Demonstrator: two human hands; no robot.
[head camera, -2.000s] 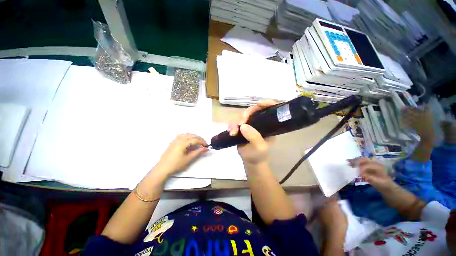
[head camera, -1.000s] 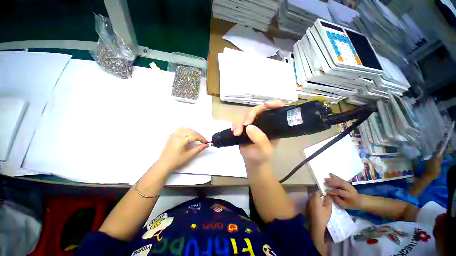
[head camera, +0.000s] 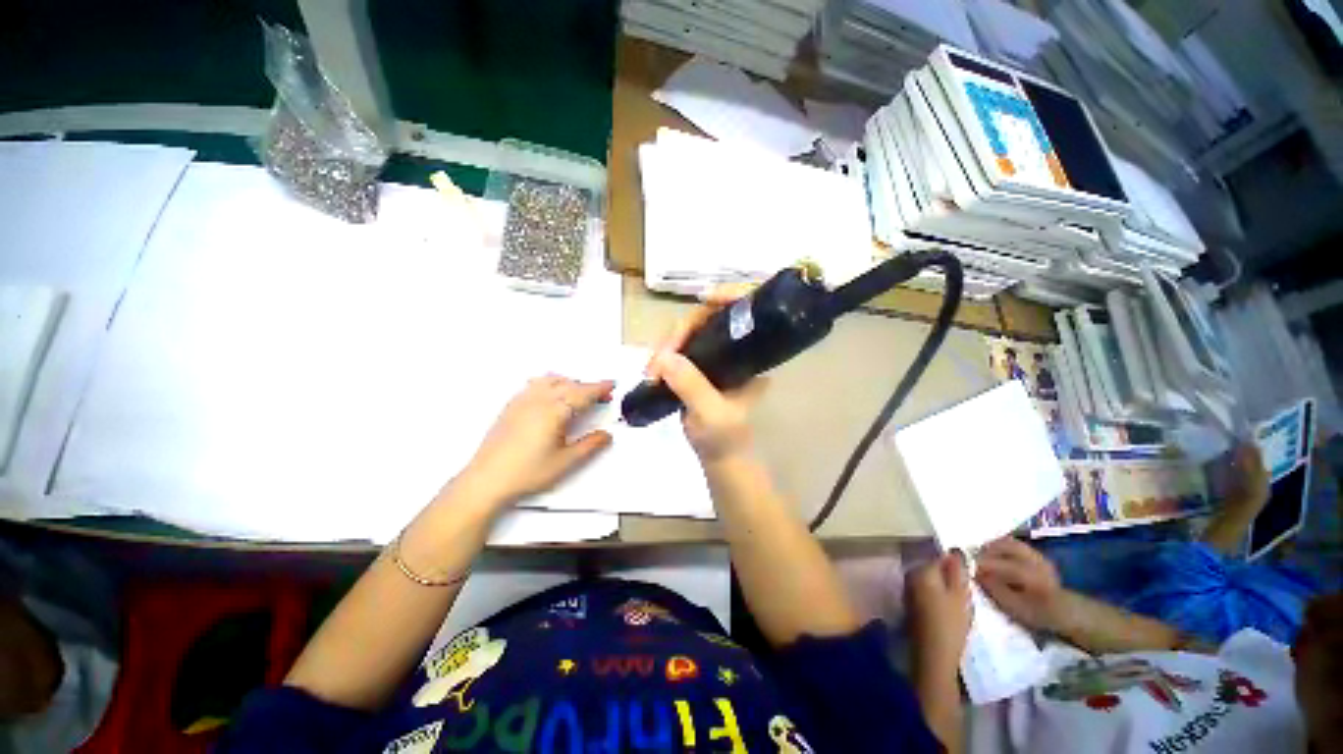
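Observation:
My right hand (head camera: 707, 398) is wrapped around the black electric screwdriver (head camera: 751, 339), which is tilted with its nose down on the white unit (head camera: 648, 469). The power cord curves from its rear end down to the bench edge. My left hand (head camera: 542, 438) rests on the unit just left of the nose, with thumb and forefinger apart and nothing visible between them. The screwdriver bit and any screw at the nose are too small to make out. The unit blends into the white covering.
White table covering (head camera: 295, 354) lies at left. Behind are a screw bag (head camera: 324, 174), a screw box (head camera: 545, 236) and a low stack of white units (head camera: 751, 214). Tall stacked units (head camera: 957, 184) stand at back right. A coworker's hands (head camera: 1002, 582) hold a white item at right.
The screwdriver has tilted steeper, its rear end moving left and its cord now arching up. My left thumb and forefinger, together at the nose before, have parted.

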